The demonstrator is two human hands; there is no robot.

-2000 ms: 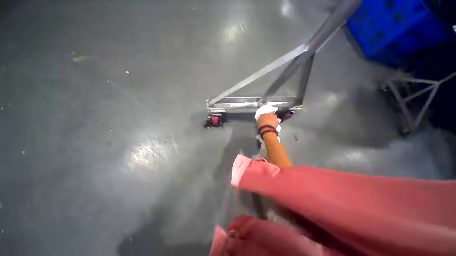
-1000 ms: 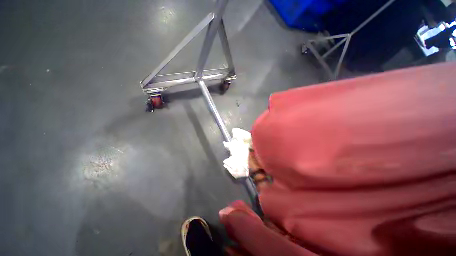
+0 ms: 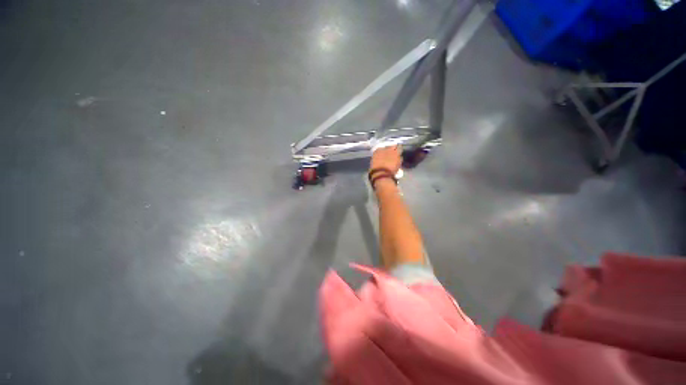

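Note:
One bare hand, which looks like my right hand (image 3: 387, 159), reaches down to the middle of the rack base (image 3: 342, 145). A dark band is on its wrist. Its fingers are closed on a white cloth (image 3: 399, 174), mostly hidden by the hand; a little white shows beside the wrist and at the fingertips. The cloth is at the base's horizontal bar. Pink-red garments (image 3: 406, 331) hang across the bottom and lower right, over the upper arm. The lower rack bar is hidden behind the arm and garments. My left hand is not in view.
The base has dark castors with red parts (image 3: 309, 175) on the grey floor (image 3: 135, 225). A slanted metal post rises to the top. A blue bin (image 3: 556, 30) stands at the upper right. Another rack's triangular foot (image 3: 605, 113) stands below it.
One second ago the hand and white cloth were lower on the long bar; now they are at the base's crossbar. The view has shifted, the shoe is out of view, and more forearm shows.

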